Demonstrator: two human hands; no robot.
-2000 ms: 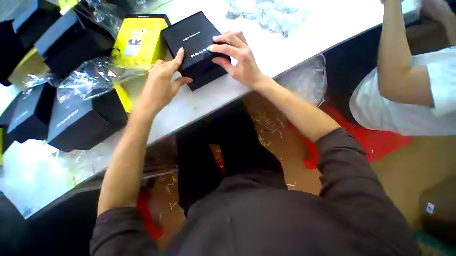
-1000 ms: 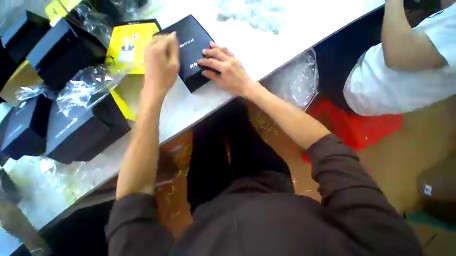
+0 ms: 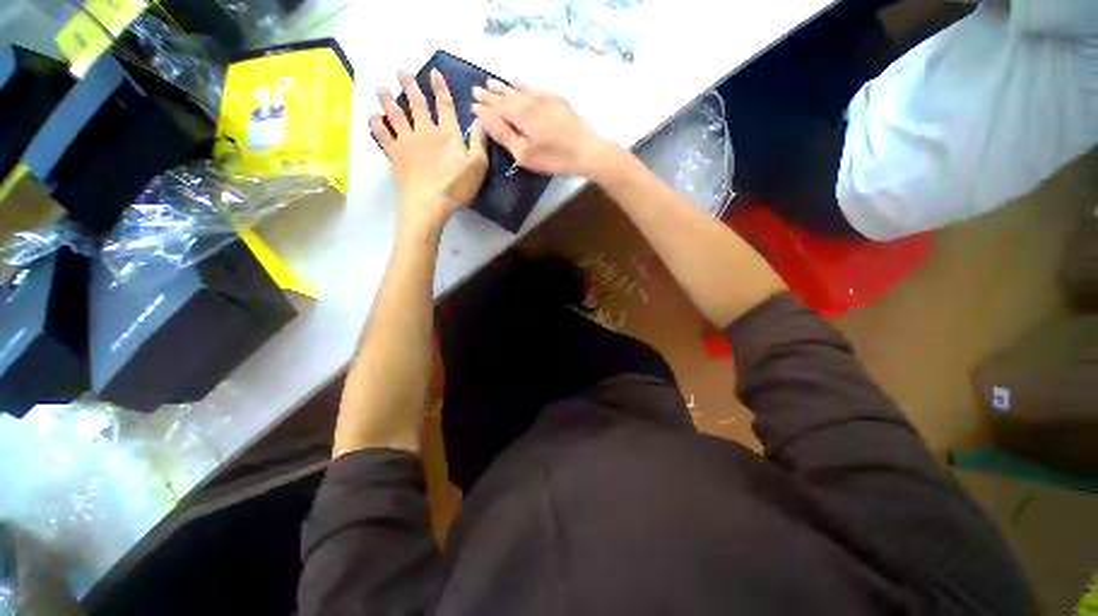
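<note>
A black gift box (image 3: 512,199) lies on the white table near its front edge, lid side up, with faint white lettering. My left hand (image 3: 431,150) lies flat over the left part of the box with its fingers spread. My right hand (image 3: 538,126) lies on the right part of the lid with its fingers close together. The two hands meet near the middle and cover much of the lid. A yellow outer sleeve (image 3: 289,114) with a product picture and black edges stands just left of the box.
Black boxes (image 3: 181,319) and crumpled clear wrap (image 3: 181,211) crowd the table's left side. Small polybags (image 3: 566,22) lie at the back. A clear plastic bag (image 3: 696,157) hangs at the table edge. A person in white (image 3: 963,120) is on the right, near a red stool (image 3: 831,265).
My left hand has gone from a raised, curled pose to lying spread on the box. My right hand has moved up the lid. The view has shifted, and the person's arm on the right is out of view.
</note>
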